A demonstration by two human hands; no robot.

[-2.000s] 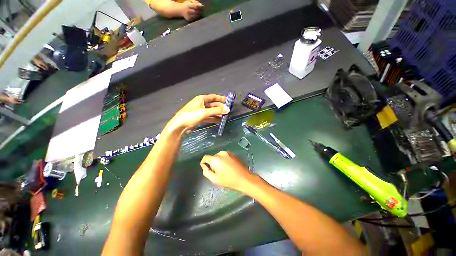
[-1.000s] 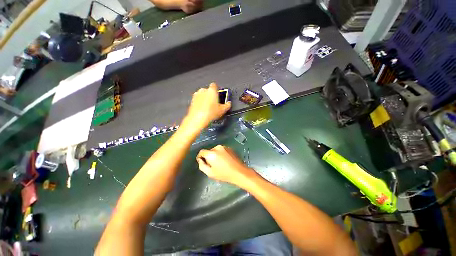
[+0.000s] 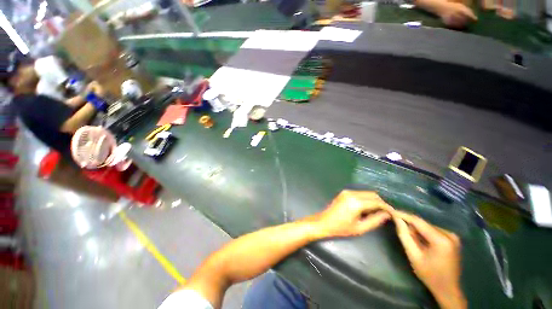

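Observation:
My left hand [image 3: 357, 214] and my right hand [image 3: 431, 250] are over the green mat, with fingertips meeting. Their fingers are pinched; whether something small is between them cannot be told. A keypad phone [image 3: 467, 166] with a pale-framed dark screen lies at the belt's near edge, beyond and to the right of my hands. Thin tweezers [image 3: 499, 265] lie on the mat to the right, blurred. Clear film [image 3: 393, 184] lies on the mat beyond my hands.
Small white parts [image 3: 327, 137] line the belt edge. Green circuit boards [image 3: 299, 89] lie beside white sheets [image 3: 251, 84]. A white card [image 3: 540, 205] is at the far right. A person [image 3: 54, 111] sits at the left, beside a pink fan [image 3: 94, 146]. Another person's hand [image 3: 455, 13] is across the belt.
The view has swung left. My left hand has let go of the phone at the belt edge and moved back to meet my right hand. The screwdriver and white bottle are out of view.

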